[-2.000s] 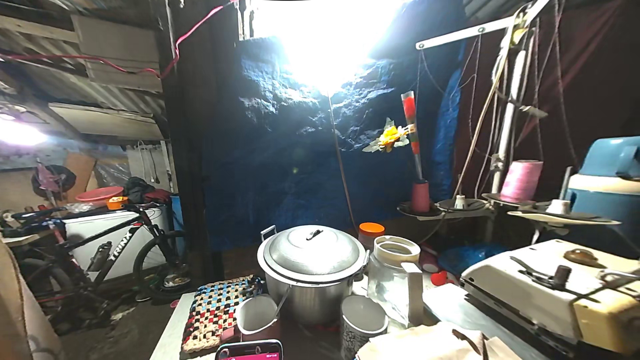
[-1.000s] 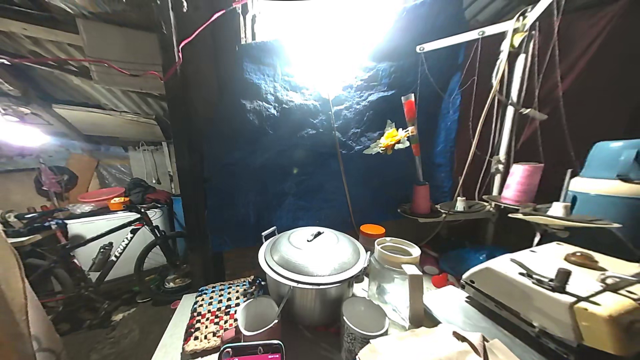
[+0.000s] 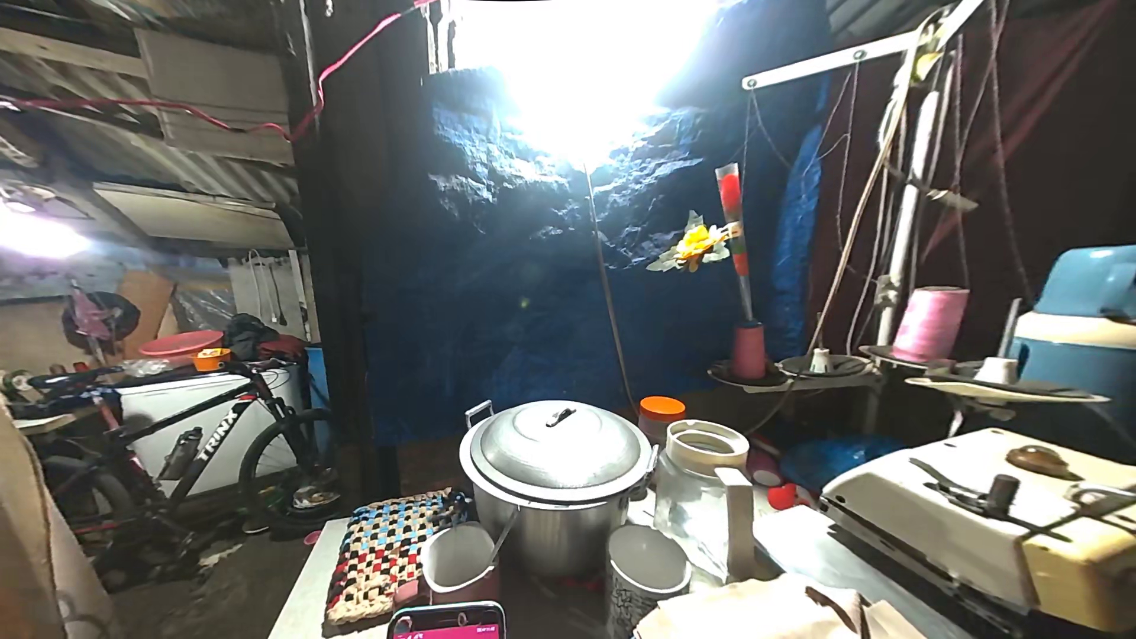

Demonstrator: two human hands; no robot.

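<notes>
Neither of my hands shows in the head view. A lidded aluminium pot (image 3: pixel 559 479) stands on the table, its lid on. In front of it are a mug with a spoon handle leaning in it (image 3: pixel 461 564) and a patterned mug (image 3: pixel 648 568). To the pot's right is a clear pitcher with a white rim and handle (image 3: pixel 701 497), and behind that an orange-lidded container (image 3: pixel 662 410). A woven multicoloured mat (image 3: pixel 390 555) lies to the left. At the bottom edge, the top of a phone (image 3: pixel 448 621) with a lit screen is visible; whatever supports it is hidden.
Beige cloth (image 3: pixel 772 612) lies at the lower right, beside a sewing machine head (image 3: pixel 976 524). Thread cones, including a pink one (image 3: pixel 929 325), sit on a stand behind. A blue jug (image 3: pixel 1078 328) is at the far right. A bicycle (image 3: pixel 204 435) stands at the left, past a dark post.
</notes>
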